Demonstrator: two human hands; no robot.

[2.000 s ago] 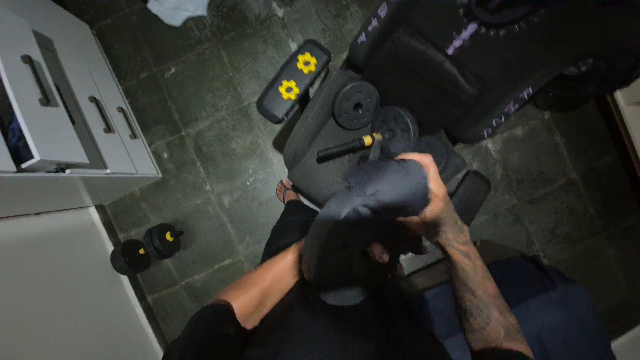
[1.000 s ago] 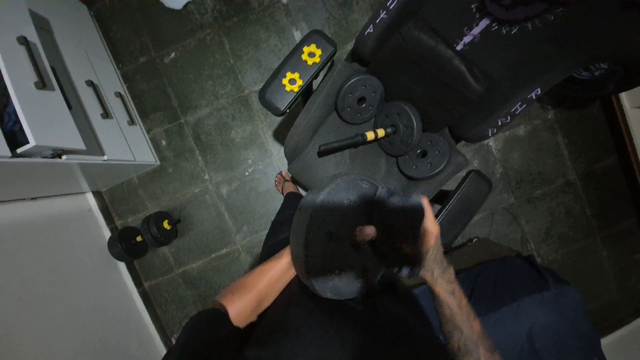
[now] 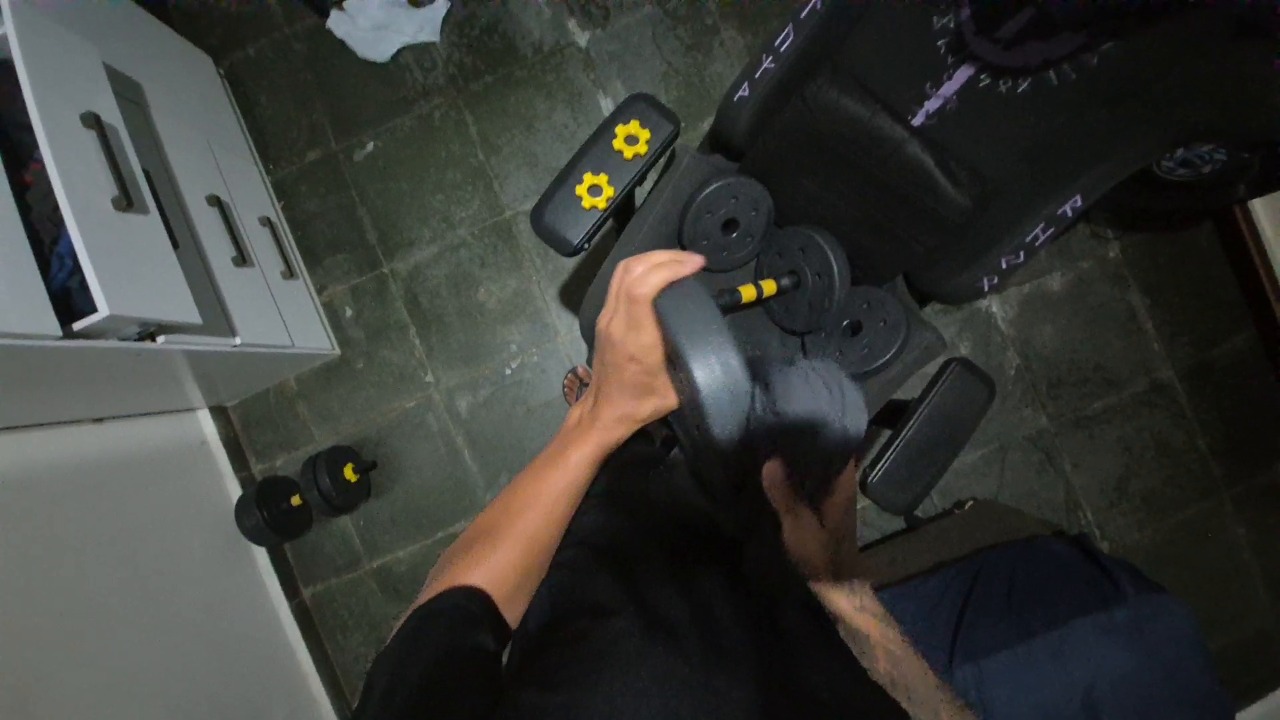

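Observation:
My left hand [image 3: 640,335] grips the rim of a large dark weight plate [image 3: 708,365], held on edge above the chair seat. Against its right side is a dark cloth [image 3: 815,410], blurred, with my right hand [image 3: 812,510] on it from below. Beyond the plate, a dumbbell bar [image 3: 755,292] with yellow bands runs into a small black plate [image 3: 805,280] on the seat. Two more small plates lie beside it, one at the upper left [image 3: 728,222] and one at the lower right [image 3: 866,328]. Two yellow star nuts [image 3: 631,139] [image 3: 594,190] rest on the left armrest.
The black chair's left armrest [image 3: 570,215], right armrest [image 3: 930,435] and backrest [image 3: 850,150] surround the seat. An assembled dumbbell [image 3: 305,495] stands on the tiled floor by a white cabinet [image 3: 190,200] with a drawer pulled out. White cloth [image 3: 388,25] lies at the top; dark blue fabric [image 3: 1050,620] is at lower right.
The large plate has turned from facing me to nearly edge-on. My left hand has come into view on its rim. My right hand has moved from the cloth's upper right side to below it.

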